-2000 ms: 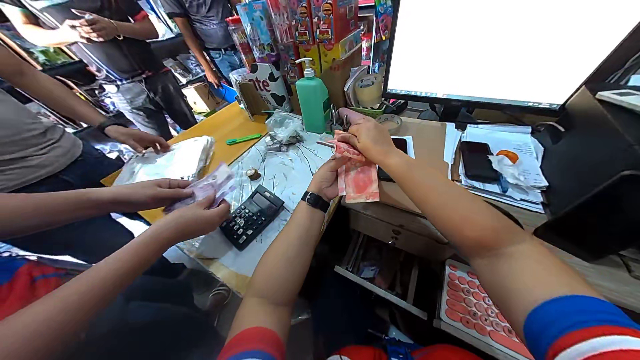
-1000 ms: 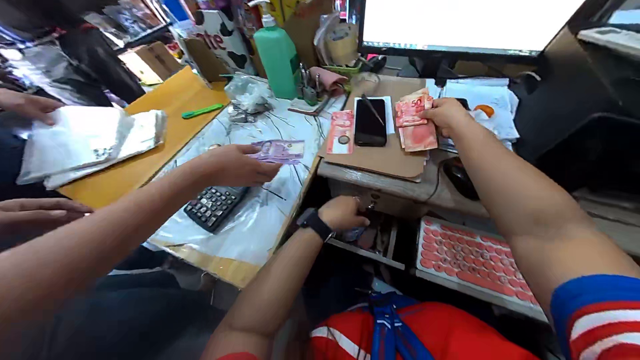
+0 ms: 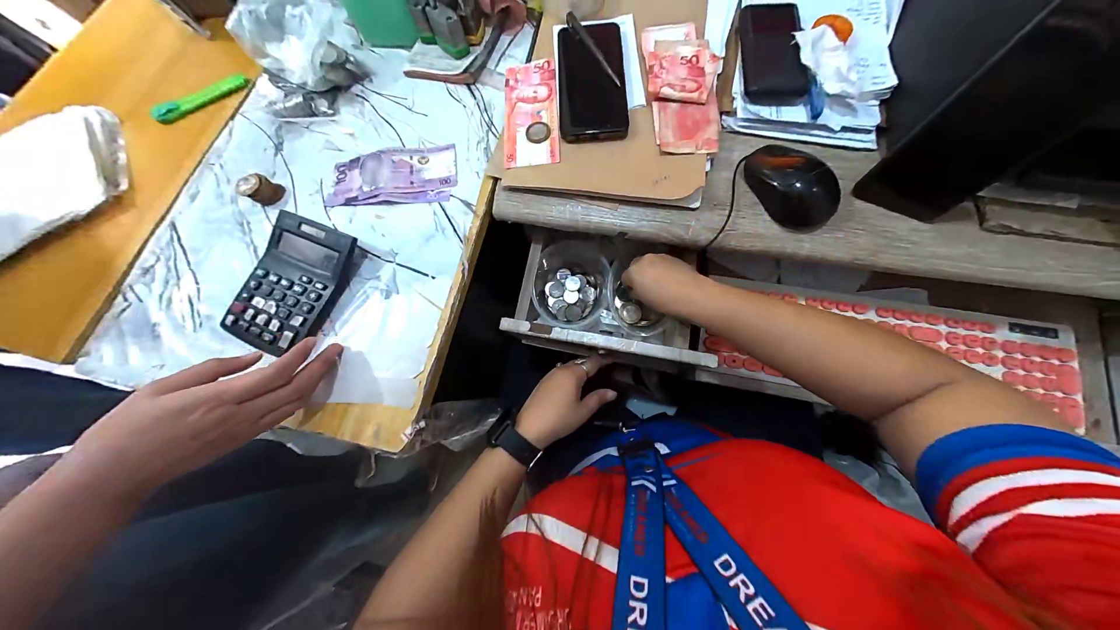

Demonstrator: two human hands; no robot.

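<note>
My right hand (image 3: 663,284) reaches into the right one of two clear round tubs of coins in the pulled-out drawer (image 3: 604,343); its fingertips are hidden. My left hand (image 3: 564,402), with a ring and a black watch, is at the drawer's front, empty as far as I see. Silver coins fill part of the left tub (image 3: 570,293). On a brown folder (image 3: 612,179) lie a red banknote (image 3: 531,105) with a coin on it, a black phone (image 3: 593,83) with a pen across it, and a small pile of red banknotes (image 3: 687,96). Purple banknotes (image 3: 394,175) lie on the marbled sheet.
Another person's hand (image 3: 219,402) rests near a black calculator (image 3: 290,284). A stack of coins (image 3: 260,188), a bag of coins (image 3: 297,52) and a green cutter (image 3: 199,98) are at the left. A mouse (image 3: 790,186) and a pink-keyed keyboard (image 3: 989,341) are at the right.
My right hand has moved from the red banknotes down into the drawer, which is pulled further out. The purple banknote in the other person's hand a second ago now lies on the table. The view has tilted down.
</note>
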